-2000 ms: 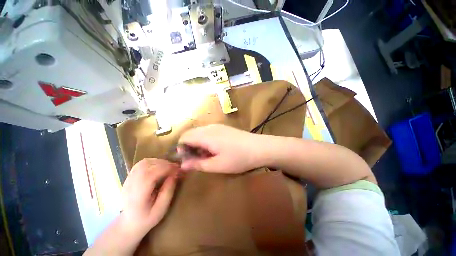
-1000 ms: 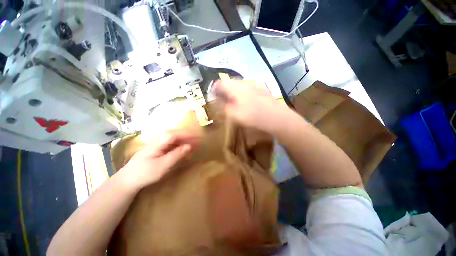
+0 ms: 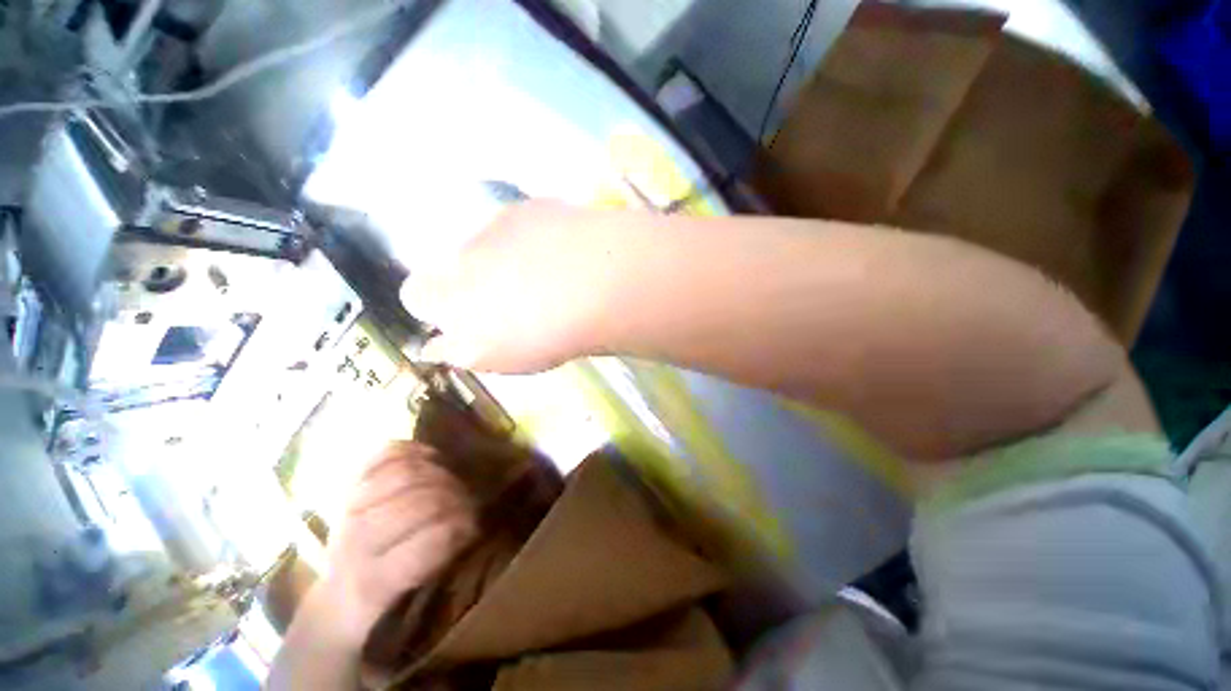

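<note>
The brown bag (image 3: 581, 567) is bunched and folded below the sewing area. My left hand (image 3: 398, 520) is closed over its bunched part, with the fingertips partly hidden. My right hand (image 3: 493, 297) reaches across the plate to the right side of the clamp frame (image 3: 344, 354). Its fingers are bent beside a small metal part (image 3: 466, 394); glare and blur hide whether it holds anything. The pale template plate (image 3: 797, 459) with yellow strips lies under my right forearm.
A second brown bag piece (image 3: 1040, 162) lies folded at the upper right. The white sewing machine parts (image 3: 176, 338) fill the left under strong glare. A dark plate edge (image 3: 621, 88) runs diagonally at the top. A thin cable crosses the upper left.
The view has moved closer to the machine's right side. The bag, earlier spread flat, is now bunched and folded. My right hand has moved from the bag to beside the clamp.
</note>
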